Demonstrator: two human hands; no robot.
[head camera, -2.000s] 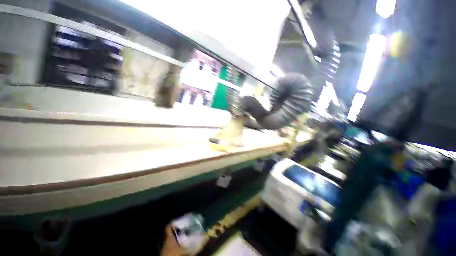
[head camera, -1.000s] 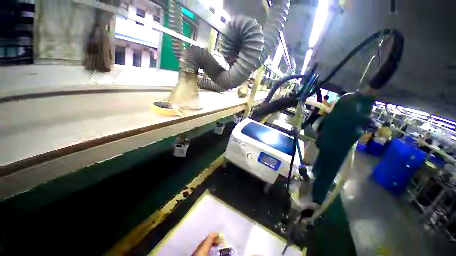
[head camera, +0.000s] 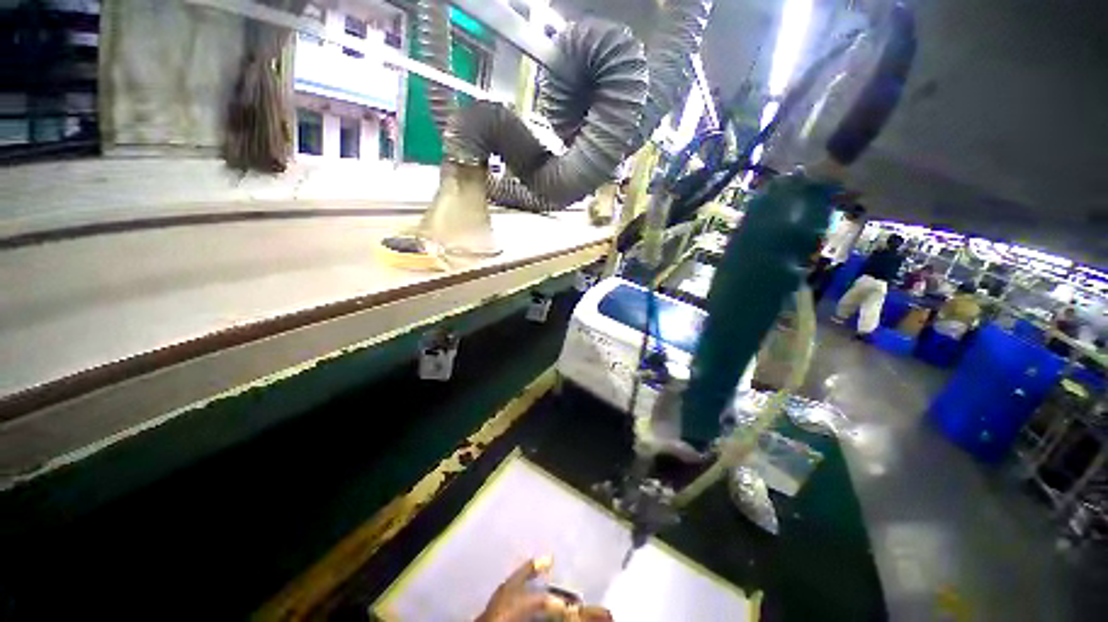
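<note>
The dark green screwdriver (head camera: 747, 298) hangs tilted, with no hand seen on it. Its metal nose (head camera: 644, 504) hangs over the white work mat (head camera: 468, 553). My left hand (head camera: 516, 595) is low at the bottom edge, its fingertips closed around a small dark workpiece (head camera: 563, 595). Only a little of the workpiece shows, and its details are blurred. What looks like a fingertip of my right hand (head camera: 595, 614) shows at its right side, cut off by the bottom edge; its grip cannot be told.
A white screw feeder (head camera: 601, 352) stands behind the mat. Shiny clear bags (head camera: 756, 498) lie right of the driver. The pale ledge (head camera: 158, 298) at left holds a yellow ring (head camera: 407, 255) and a grey ribbed duct (head camera: 589, 116). Blue bins (head camera: 996, 389) and people are across the aisle.
The screwdriver has swung left in view, showing the clear bags behind it. The left hand and workpiece remain low over the mat, and the fingertip at right shows more clearly.
</note>
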